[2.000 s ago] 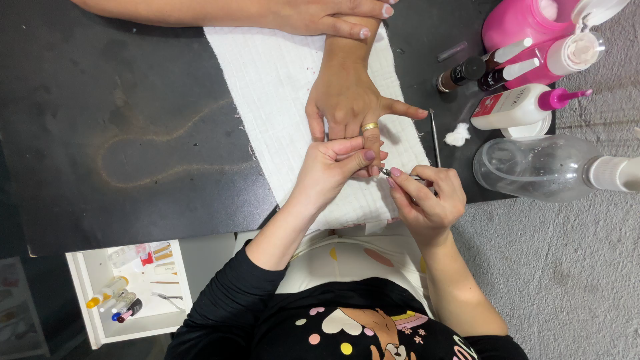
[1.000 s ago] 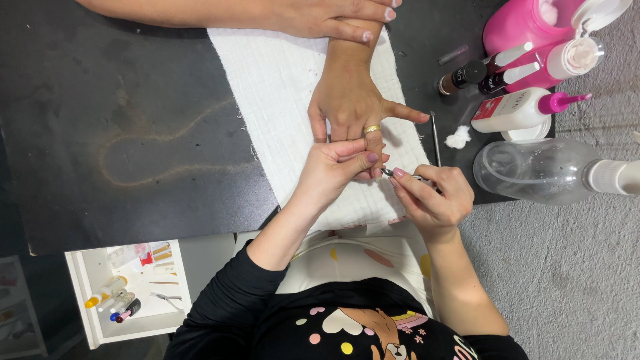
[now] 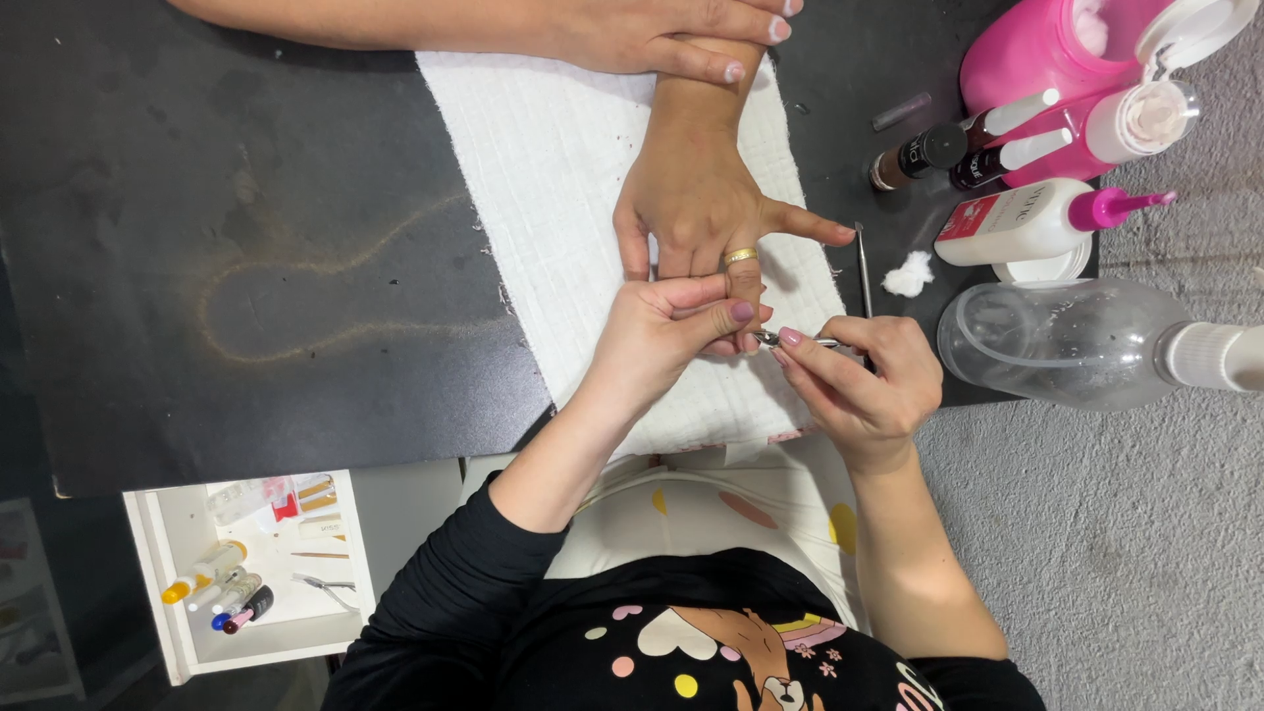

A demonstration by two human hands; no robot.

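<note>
My left hand [image 3: 667,331] grips the ringed finger of another person's hand [image 3: 696,188], which lies palm down on a white cloth [image 3: 548,197]. In my right hand [image 3: 869,380] is a pair of metal cuticle nippers [image 3: 770,339], its jaws at the tip of that finger. My fingers cover most of the handles. A gold ring [image 3: 741,256] sits on the gripped finger. The person's other hand [image 3: 691,35] rests across the wrist. Beside the outstretched thumb lies a thin metal tool [image 3: 864,272], partly hidden behind my right hand.
On the dark table [image 3: 326,395], at right, stand or lie nail polish bottles [image 3: 899,163], a white bottle with a pink nozzle [image 3: 1007,222], a clear spray bottle [image 3: 1057,341], a pink container [image 3: 1017,49] and a cotton piece [image 3: 908,275]. An open drawer [image 3: 168,592] holds bottles and tools at lower left.
</note>
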